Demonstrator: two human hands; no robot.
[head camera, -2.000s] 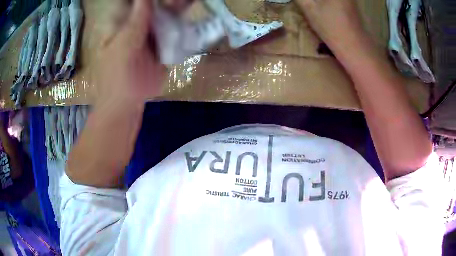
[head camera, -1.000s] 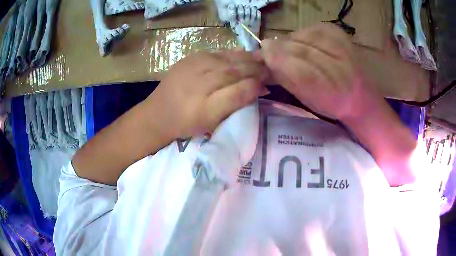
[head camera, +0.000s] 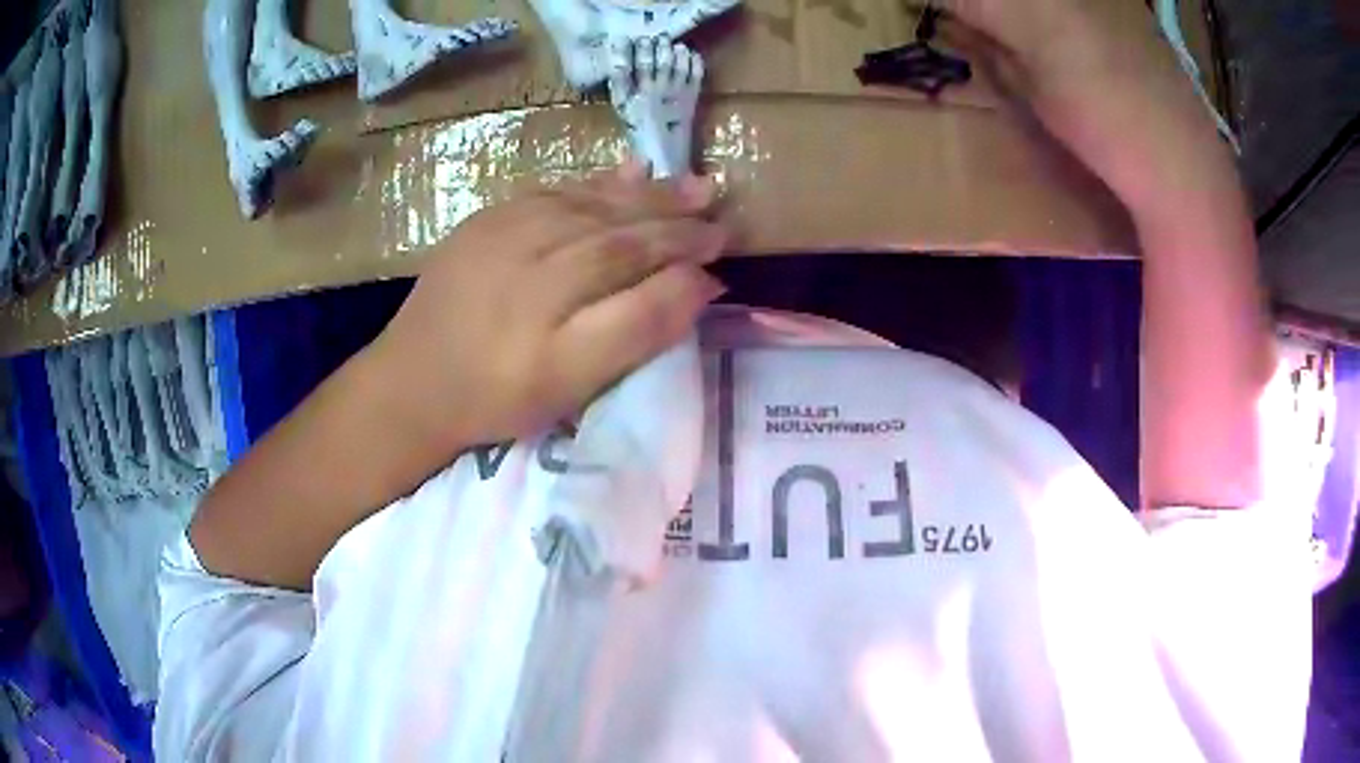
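My left hand (head camera: 574, 291) is closed around the ankle of a pale prop leg (head camera: 667, 112). Its foot points away from me with the toes up, and its calf hangs over my shirt. My right hand (head camera: 1066, 82) is at the top right, partly cut off by the top edge. Its fingertips are beside black trim pieces (head camera: 913, 67) on the table; whether it holds one or the pale stick cannot be told.
The cardboard-covered table (head camera: 835, 194) has shiny tape. Loose pale legs (head camera: 231, 90) lie at its back left and top middle, with stacked legs (head camera: 67, 134) at far left. A blue bin (head camera: 224, 373) below holds more legs (head camera: 134, 410). A black cord (head camera: 1313, 187) is at right.
My right hand has left the foot and moved up and right to the black pieces. The pale stick at the toes is no longer visible. My left hand still grips the leg, slightly further left.
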